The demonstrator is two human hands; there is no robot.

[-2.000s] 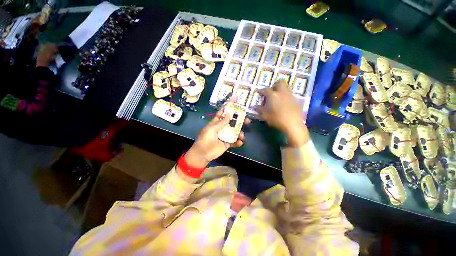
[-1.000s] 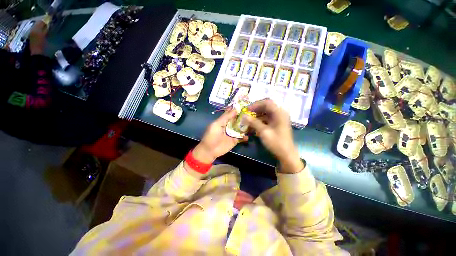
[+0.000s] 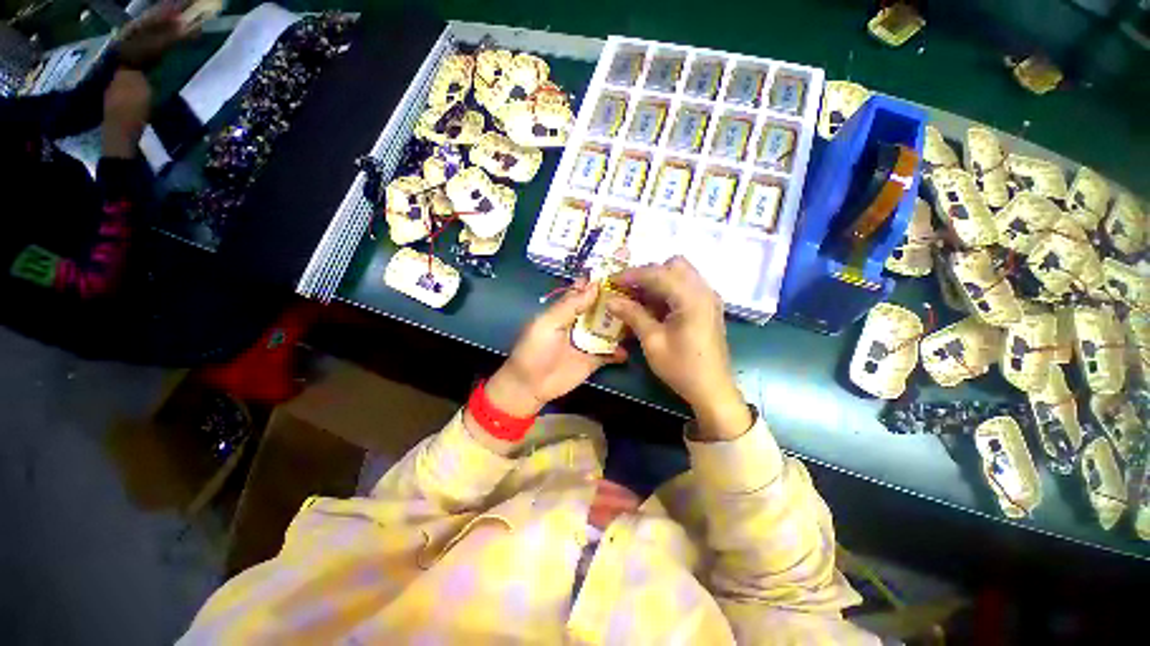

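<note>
My left hand (image 3: 551, 347) holds a cream housing (image 3: 590, 340) in front of the tray. A silver battery with a yellow edge (image 3: 605, 316) lies in the shell. My right hand (image 3: 675, 328) has its fingertips on the battery's upper part, so the exact contact is partly hidden. Thin wires and a dark part show above the shell. The white battery tray (image 3: 813, 177) lies behind my hands. Its back rows hold cells, and its front row has cells only at the left.
A blue tape dispenser (image 3: 826, 271) stands right of the tray. Housings lie in a left pile (image 3: 479, 202) and a large right pile (image 3: 996, 278). Another person's arm (image 3: 120, 164) is at far left beside dark components (image 3: 259, 114). Units (image 3: 895, 23) lie on the green belt.
My right hand has moved from the tray to the housing, and a battery now lies in the shell. Belt units have shifted right. The other person's arm has moved.
</note>
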